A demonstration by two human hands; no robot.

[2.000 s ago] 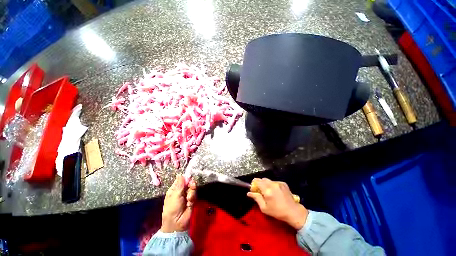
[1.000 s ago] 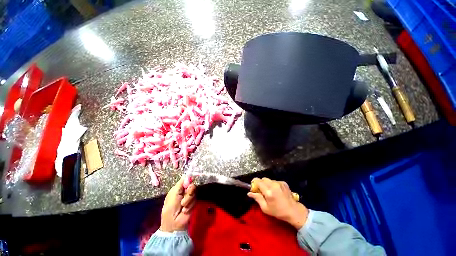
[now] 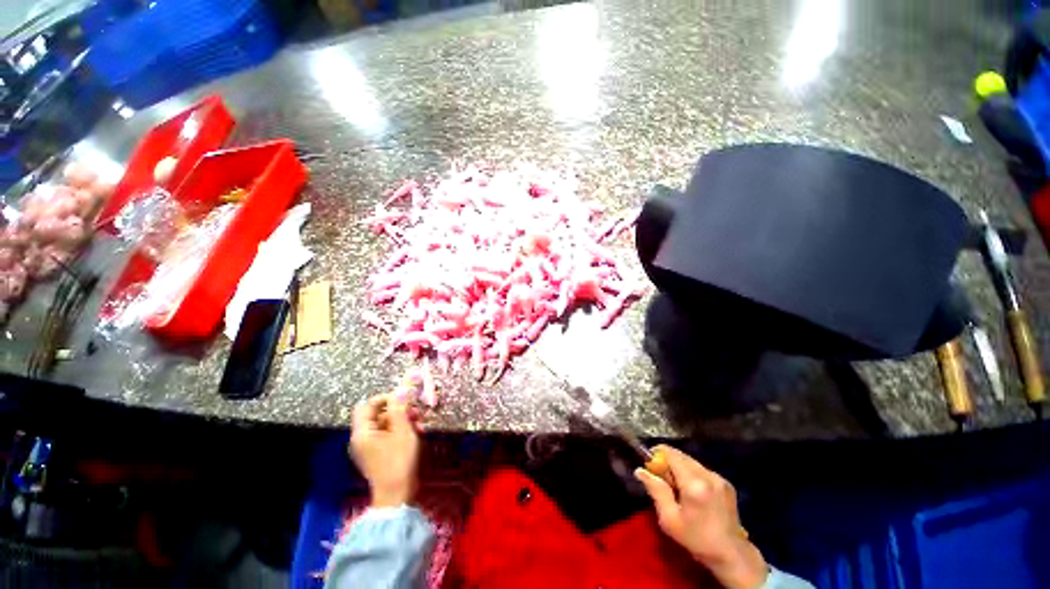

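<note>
My left hand (image 3: 386,443) is at the bench's front edge, just below the pink heap, with its fingertips together at a small pink piece (image 3: 409,395). My right hand (image 3: 694,506) grips the trimming knife (image 3: 610,423) by its handle. The blade points up and left over the bench edge, apart from my left hand. The handle is mostly hidden in my fist. The pile of pink pieces (image 3: 495,270) lies loose on the speckled bench in front of me.
The black hooded object (image 3: 812,247) stands right of the pile. Spare tools (image 3: 1022,345) lie beyond it. At left are red trays (image 3: 248,190) with clear bags, white cloth (image 3: 276,255), a smartphone (image 3: 253,347), cardboard (image 3: 309,316) and pale pink pieces (image 3: 52,224). A blue tub (image 3: 313,535) sits below.
The view has shifted left, so bench things appear further right. My hands have moved apart, and the knife blade has left the piece at my left fingertips.
</note>
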